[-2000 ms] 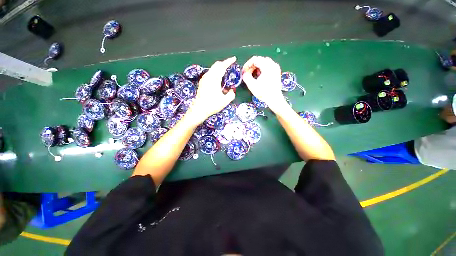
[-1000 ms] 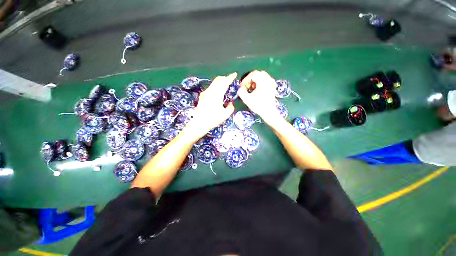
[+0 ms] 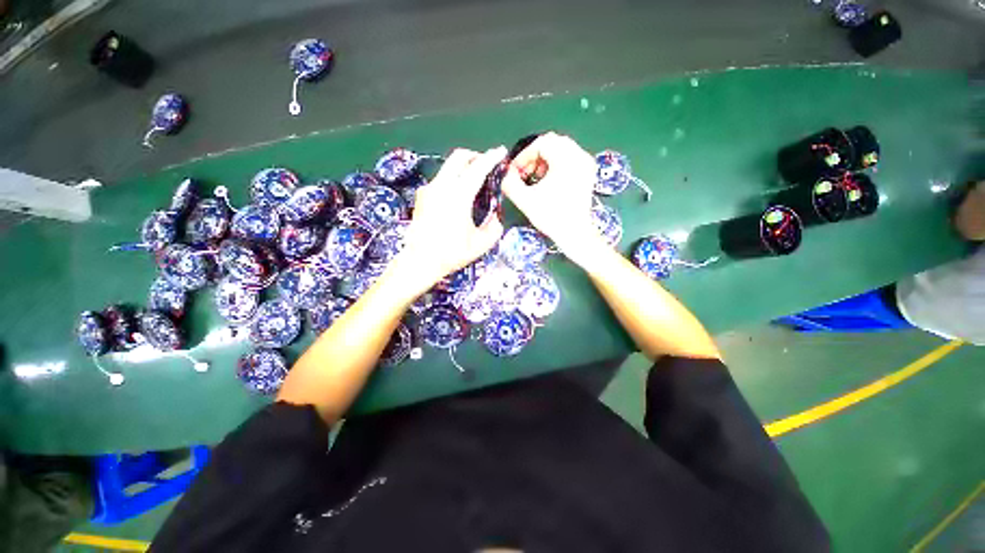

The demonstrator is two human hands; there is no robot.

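My left hand [image 3: 456,211] grips a round board unit [image 3: 489,194], now seen nearly edge-on with its dark side showing. My right hand [image 3: 556,189] is closed against it, with a black part [image 3: 525,144] showing just above the fingers and a reddish spot between them. That black part is mostly hidden; I cannot tell if it is a housing. Many round board units with blue-white faces [image 3: 274,323] lie heaped left of and below my hands. Single units lie right of my hands, one with a pale lead wire [image 3: 653,256].
Several black housings [image 3: 745,235] lie on the green bench [image 3: 691,130] at the right. The conveyor belt [image 3: 454,54] beyond carries spaced housings and board units. Another person's grey sleeve [image 3: 940,305] is at the right edge. Blue stools [image 3: 146,481] stand below.
The held board unit has turned from showing its blue face to nearly edge-on. A black part now shows above my right fingers. Items on the belt have shifted right in view.
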